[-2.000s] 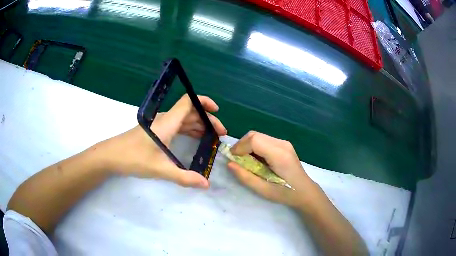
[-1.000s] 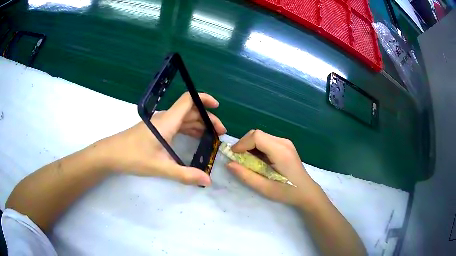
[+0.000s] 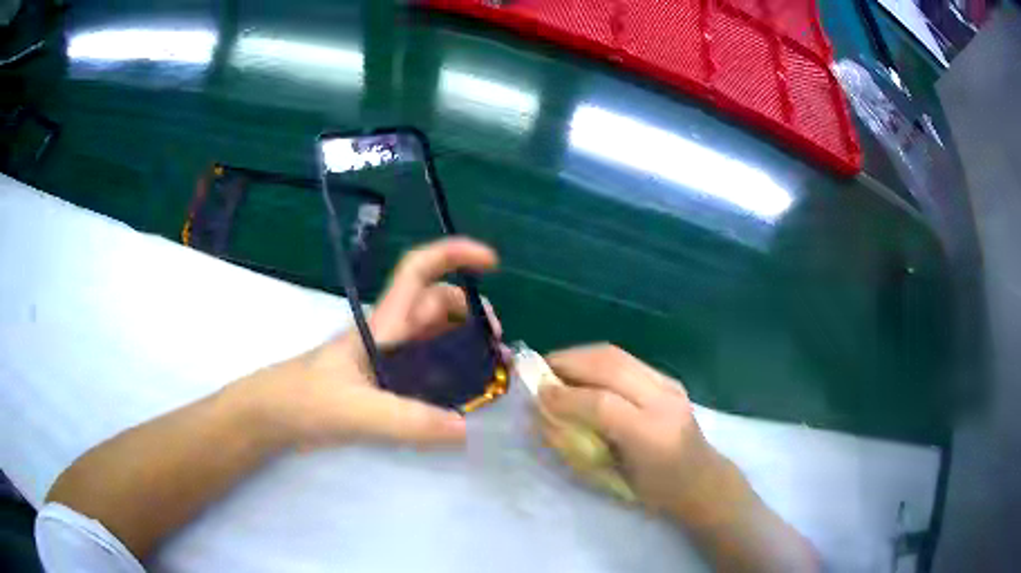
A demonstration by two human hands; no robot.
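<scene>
A black phone middle frame (image 3: 434,367) with a large open window is held upright and tilted in my left hand (image 3: 336,386). Orange-gold spots show along its lower short end. My right hand (image 3: 655,442) holds a pale yellow-green hand tool (image 3: 582,453), blurred by motion. Its whitish blunt end is close to the orange-gold corner of the frame; whether they touch is not clear. The tool's other end is blurred.
A second phone middle frame (image 3: 213,213) lies on the green belt (image 3: 537,168) behind the held one, and another shows at the far left. A red mesh tray (image 3: 717,56) and a clear plastic bag (image 3: 890,118) are beyond. A white sheet (image 3: 112,302) covers the bench.
The held frame has turned to show more of its flat face. The tool now points more upward, and my right hand sits slightly lower. The frame on the right of the belt is gone from view.
</scene>
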